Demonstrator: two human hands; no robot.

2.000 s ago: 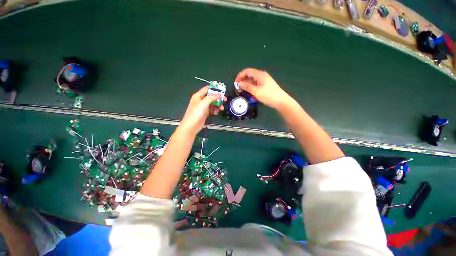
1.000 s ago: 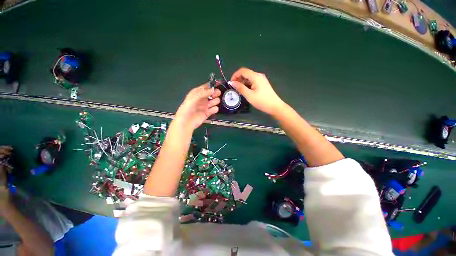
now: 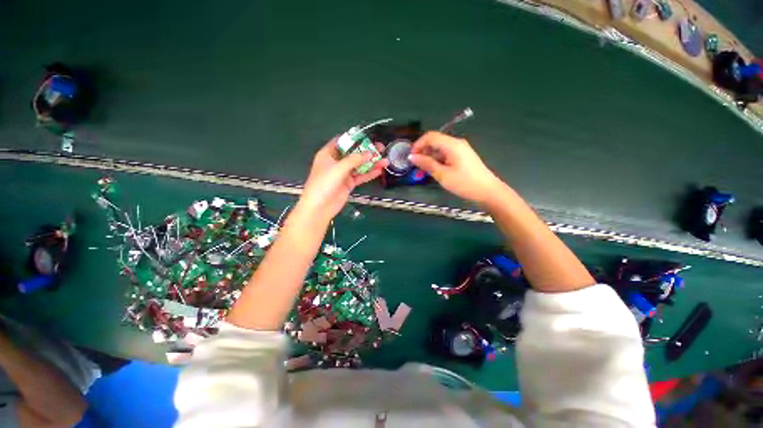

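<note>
My left hand (image 3: pixel 336 174) holds a green circuit board (image 3: pixel 360 152) with a white part and a pale wire sticking out to the upper right. A black unit (image 3: pixel 406 134) with a silver disc (image 3: pixel 399 157) and a blue part lies on the dark green surface between my hands, just above the metal rail. My right hand (image 3: pixel 454 165) is at the disc's right side, thumb and finger pinched together; anything between the fingertips is too small to tell. A lead with a white plug (image 3: pixel 466 114) sticks out above my right hand.
A heap of circuit boards (image 3: pixel 201 267) lies below the pale rail (image 3: pixel 251 185). Several black units (image 3: pixel 494 292) and a black oblong object (image 3: pixel 689 331) lie at the lower right. More units sit at left and far right. Another person's arm (image 3: pixel 38 380) is at the lower left.
The circuit board now shows broadly in my left hand. The plugged lead points to the upper right instead of the upper left. My right hand has moved down along the disc's right side.
</note>
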